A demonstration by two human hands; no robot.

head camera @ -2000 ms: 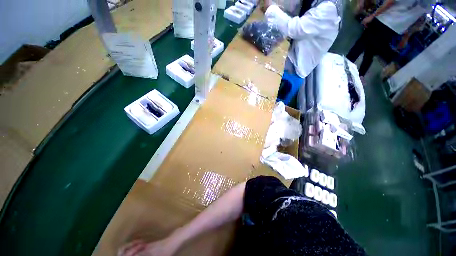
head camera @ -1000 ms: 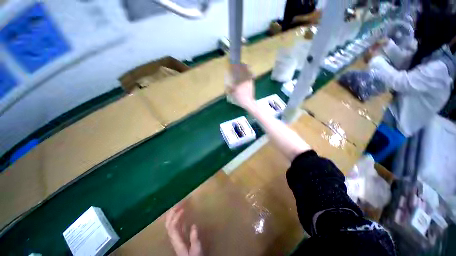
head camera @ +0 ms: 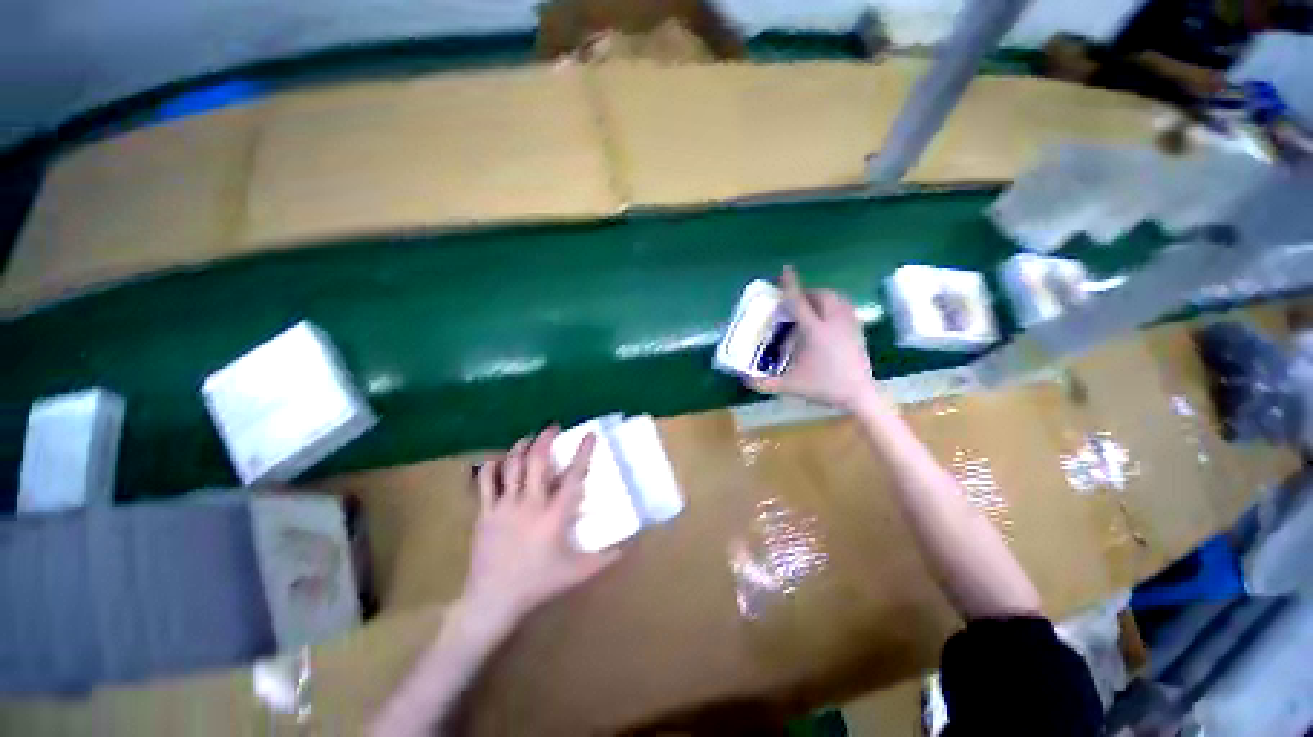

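Note:
My left hand (head camera: pixel 533 521) has its fingers on a white folded piece or shell (head camera: pixel 616 482) over the cardboard near the belt edge. My right hand (head camera: pixel 828 346) grips an open white tray (head camera: pixel 756 331) with a dark item in it, at the near side of the green belt. More open trays (head camera: pixel 943 307) stand on the belt to the right. A closed white box (head camera: pixel 290 403) sits on the belt at the left, and another white box (head camera: pixel 72 449) is at the far left.
A row of grey-white sleeves (head camera: pixel 144 590) stands at the lower left. A grey metal post (head camera: pixel 943 94) slants over the far ledge. Upright white sheets (head camera: pixel 1109 195) stand at the right. A brown carton (head camera: pixel 634 29) is on the far ledge. A dark bag (head camera: pixel 1250 377) lies at the right.
The view has turned left. My right hand has moved from the upright sheets by the post to a tray on the belt. My left hand, empty before, is now on the white piece.

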